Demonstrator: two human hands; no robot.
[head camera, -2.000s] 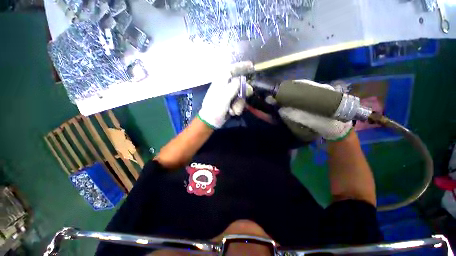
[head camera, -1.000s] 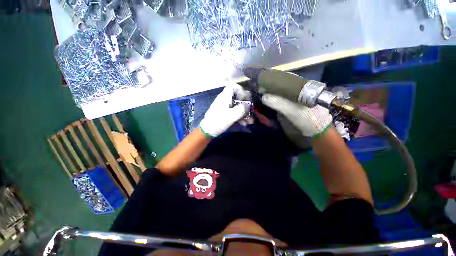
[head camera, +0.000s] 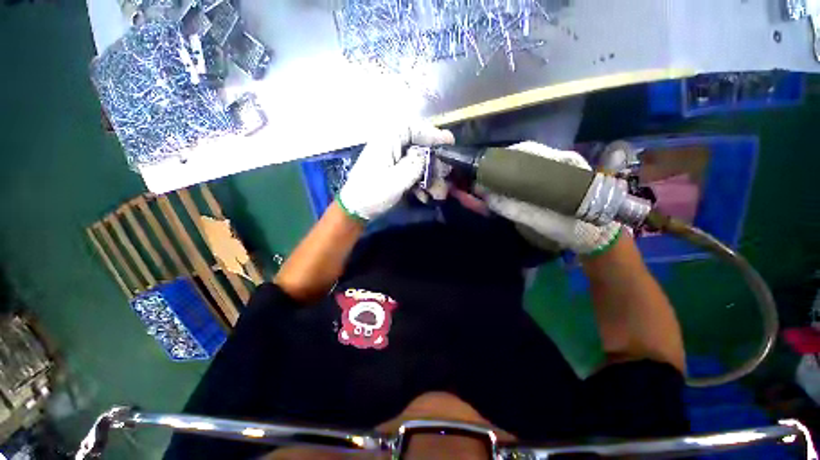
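Note:
My left hand (head camera: 387, 175), in a white knit glove with a green cuff, holds a small silver metal part (head camera: 425, 168) just in front of the table's edge. My right hand (head camera: 562, 202), gloved the same way, is wrapped around the olive-green air screwdriver (head camera: 537, 180). The driver lies nearly level, its dark nose (head camera: 457, 162) pointing left at the metal part. The fingers and glare hide whether nose and part touch. A grey-brown hose (head camera: 760, 283) curves from the driver's silver rear end.
The pale table (head camera: 620, 45) bears a central heap of thin silver screws (head camera: 418, 31), a tangled fastener pile (head camera: 153, 94) at left and boxy metal brackets (head camera: 243, 49). Blue bins (head camera: 751, 193) lie below right. A wooden pallet (head camera: 171, 243) and blue bin (head camera: 180, 319) are at lower left.
Since one second ago, the driver has swung from an upward-left tilt to nearly level, its nose now at the part. My right hand has moved slightly right, my left hand slightly up and left.

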